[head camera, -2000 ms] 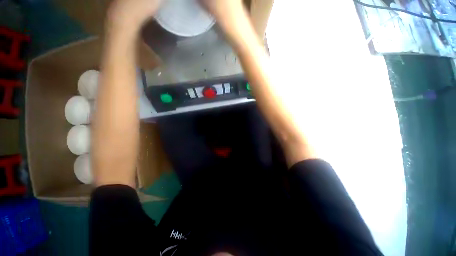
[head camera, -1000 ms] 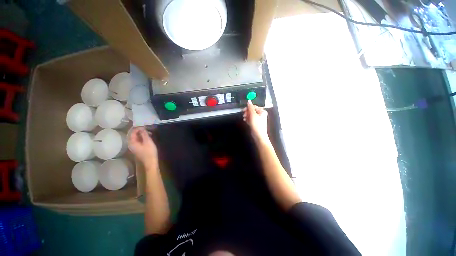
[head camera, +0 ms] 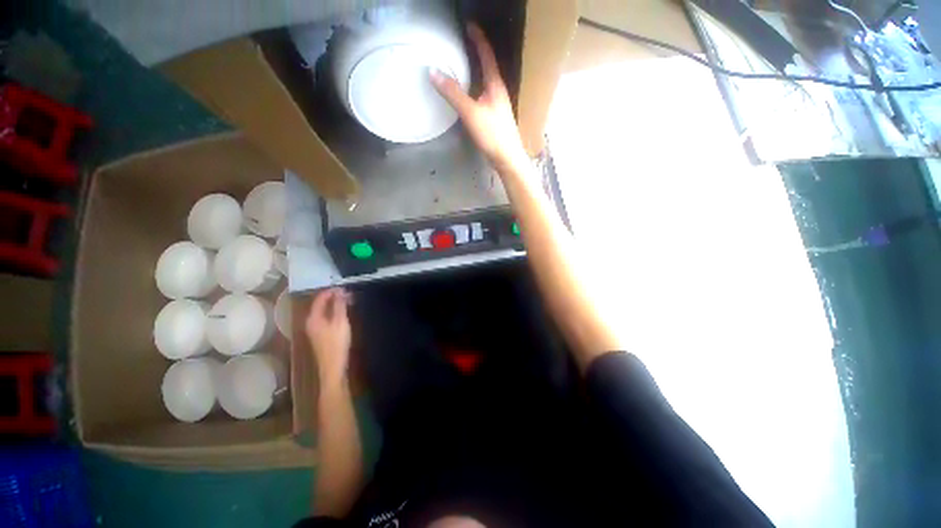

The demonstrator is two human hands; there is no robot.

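Note:
A white round plastic housing (head camera: 397, 98) stands on the grey machine table (head camera: 413, 191), between two brown cardboard side guards. My right hand (head camera: 483, 98) is at its right side, thumb on its rim and fingers spread behind; I cannot tell how firmly it grips. My left hand (head camera: 330, 322) is low at the table's front left corner, fingers bent together, with a small pale bit at the fingertips that is too small to name. The front panel has a green button (head camera: 361, 250) and a red button (head camera: 443, 239); my right forearm partly covers the right green button.
An open carton (head camera: 124, 309) with several white housings stands left of the machine. The cardboard side guards (head camera: 270, 113) flank the opening. A bright white bench (head camera: 702, 309) lies to the right, with a dark cable behind it. Red stools (head camera: 41, 232) stand at the far left.
My right hand has moved from the right green button up to the housing. My left hand stays near the table's front left corner. The view has shifted slightly.

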